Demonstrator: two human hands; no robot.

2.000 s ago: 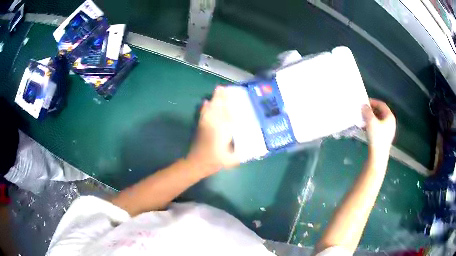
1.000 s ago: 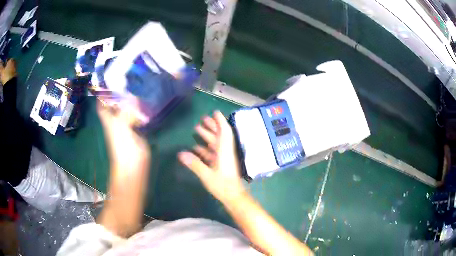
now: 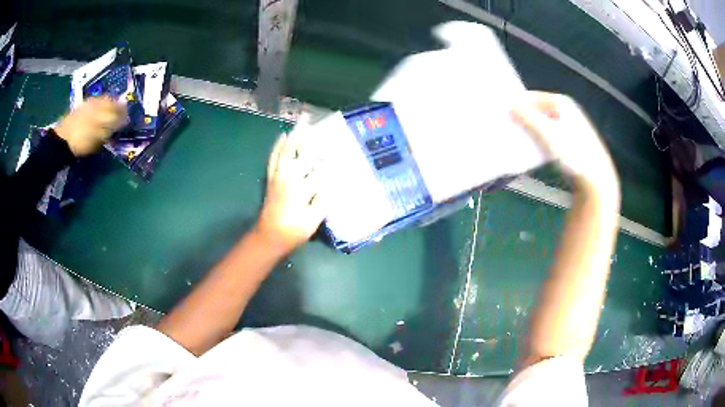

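A blue retail box with large white flaps lies tilted in front of me, above the green bench. Its blue printed strip shows between white surfaces. My left hand grips the box's left end, fingers over the white panel. My right hand is blurred and holds the outer edge of the white flaps on the right. The flaps hide the inside of the box.
Several boxes lie piled at the upper left of the green bench. Another person's hand is over them. Metal edging and an upright stand beyond. More boxes are at the far right.
My left hand has let go of a box near the pile and now grips the box in front. My right hand has moved right to the flaps. Another person's hand has reached the pile.
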